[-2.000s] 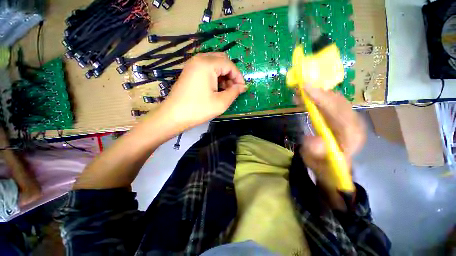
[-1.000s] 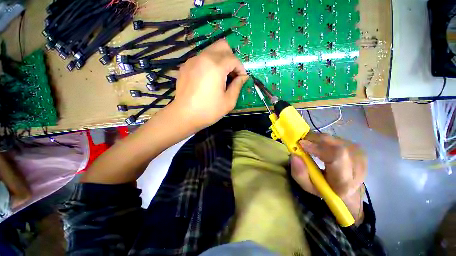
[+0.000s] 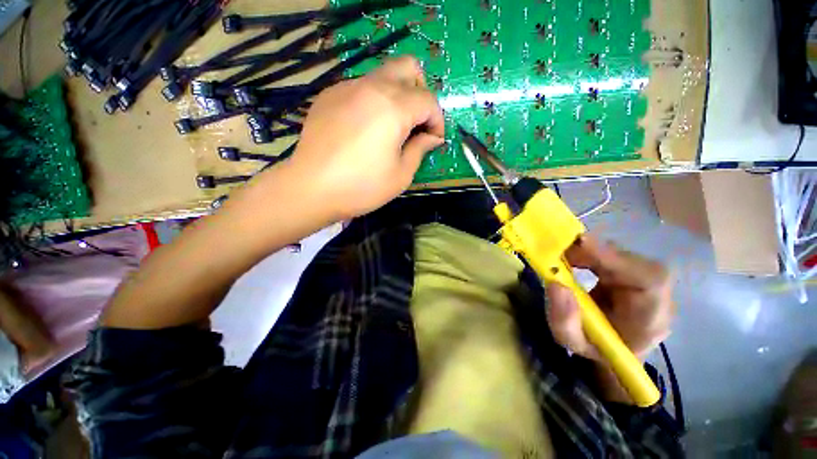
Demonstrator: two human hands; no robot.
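Note:
My left hand (image 3: pixel 372 139) is over the left part of the green PCB panel (image 3: pixel 555 54), thumb and index finger pinched together at the board. What the fingertips pinch is too small to tell. Black cable leads (image 3: pixel 269 63) lie with their inner ends on the panel's left columns and their connectors pointing left. My right hand (image 3: pixel 618 300) holds the yellow soldering gun (image 3: pixel 548 226). Its dark tip and thinner pale feed tube point up-left at the panel, a little right of my left fingertips.
A pile of loose cables (image 3: pixel 134 40) lies at the upper left on brown cardboard (image 3: pixel 676 99). A neighbour's panel (image 3: pixel 54 152) is at far left, with another person's arm (image 3: pixel 22 323) below. A black fan (image 3: pixel 797 63) stands at the right edge.
The soldering gun, blurred over the panel two seconds ago, came down to my left fingertips, then moved slightly right and away from them. My left hand stays pinched at the board. The view has shifted slightly.

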